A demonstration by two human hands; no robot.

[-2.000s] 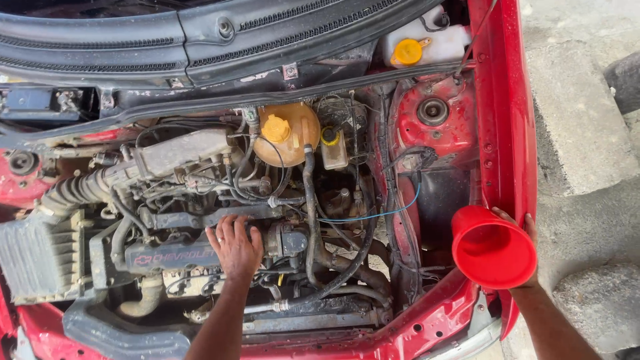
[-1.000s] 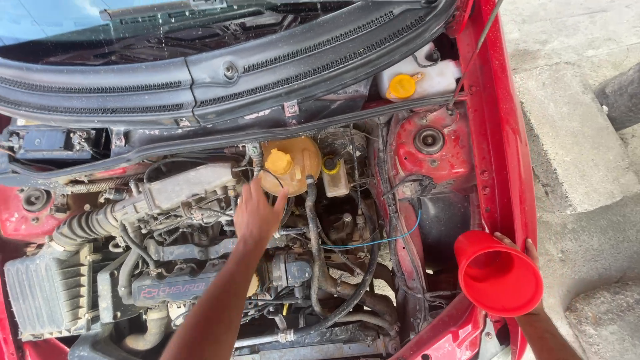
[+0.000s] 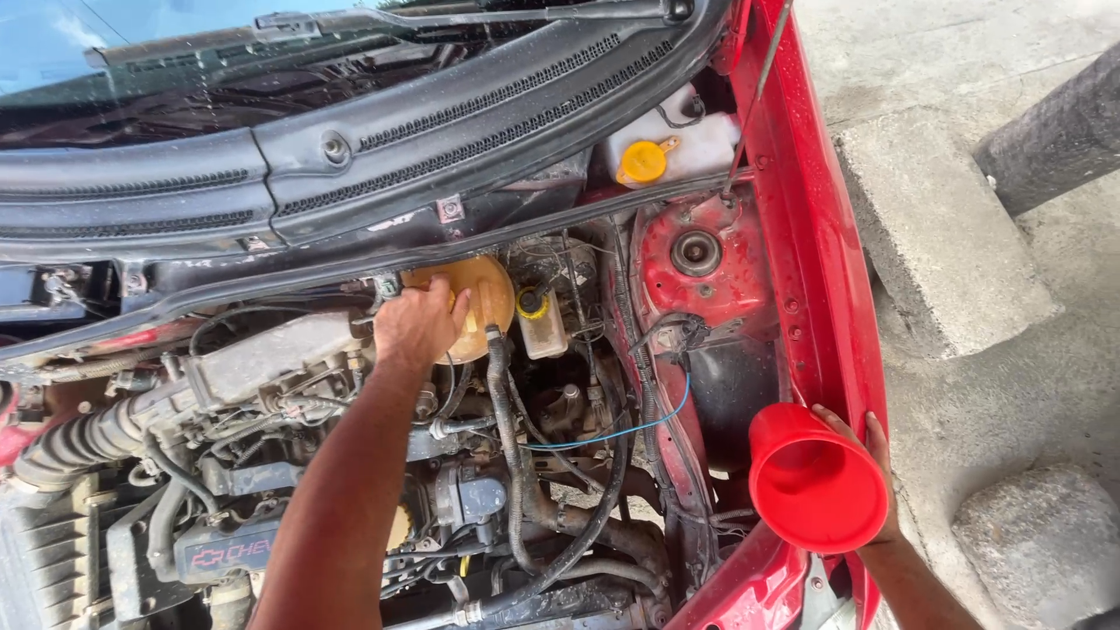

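My left hand is on top of the yellowed plastic coolant expansion tank, its fingers closed around the tank's cap, which they mostly cover. A black hose runs down from the tank's front. Beside the tank stands a small brake fluid reservoir with a black and yellow cap. At the right fender, my right hand holds a red plastic funnel from behind, its wide mouth facing up toward me. Part of the right hand is hidden by the funnel.
Around my left forearm lie the Chevrolet engine cover, the ribbed intake hose and a thin blue tube. A washer reservoir with a yellow cap sits near the windshield. The red fender edge borders concrete ground with a block and a stone.
My left hand has gone from the engine cover up to the expansion tank and now covers its cap, which showed in the earlier frames. My right hand keeps the funnel at the fender.
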